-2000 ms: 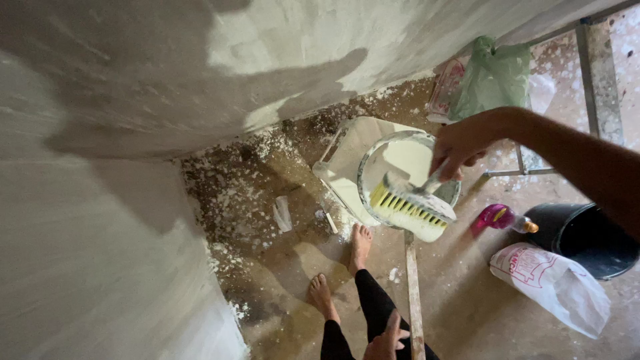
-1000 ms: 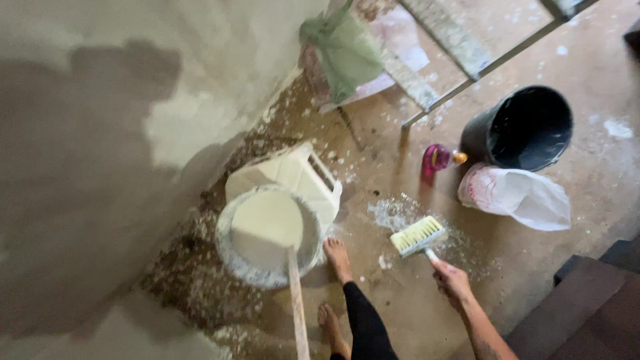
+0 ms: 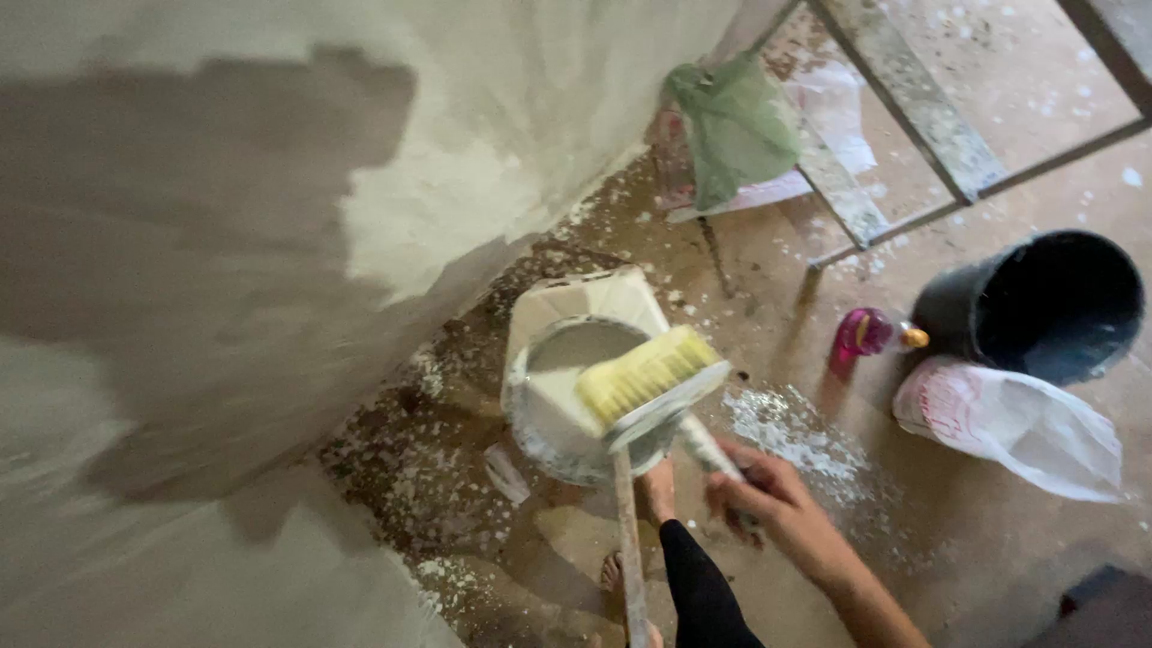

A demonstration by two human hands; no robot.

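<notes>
My right hand point(image 3: 765, 495) grips the handle of a wide block brush point(image 3: 652, 378) with pale yellow bristles. The brush is above a round bucket point(image 3: 531, 432) of whitish liquid and overlaps its right side. A long wooden stick point(image 3: 630, 549) extends from the bucket's near side to the bottom edge. Beside the stick's lower end, a sliver of skin point(image 3: 656, 636) seems to be my left hand, mostly out of frame; its grip cannot be made out. The bucket stands over a pale plastic container point(image 3: 621, 288).
A metal ladder point(image 3: 936, 108) stands at upper right, near a green plastic bag point(image 3: 742, 126). Right of the bucket are a pink bottle point(image 3: 866, 331), a black bucket point(image 3: 954, 301) and a white plastic bag point(image 3: 999, 423). White splatter point(image 3: 801, 436) marks the floor; the plastered wall point(image 3: 432, 117) rises at left.
My right hand has brought the brush from above the splattered floor back over the bucket of whitish liquid. Two seconds ago it also held the brush over that bucket. The view has shifted.
</notes>
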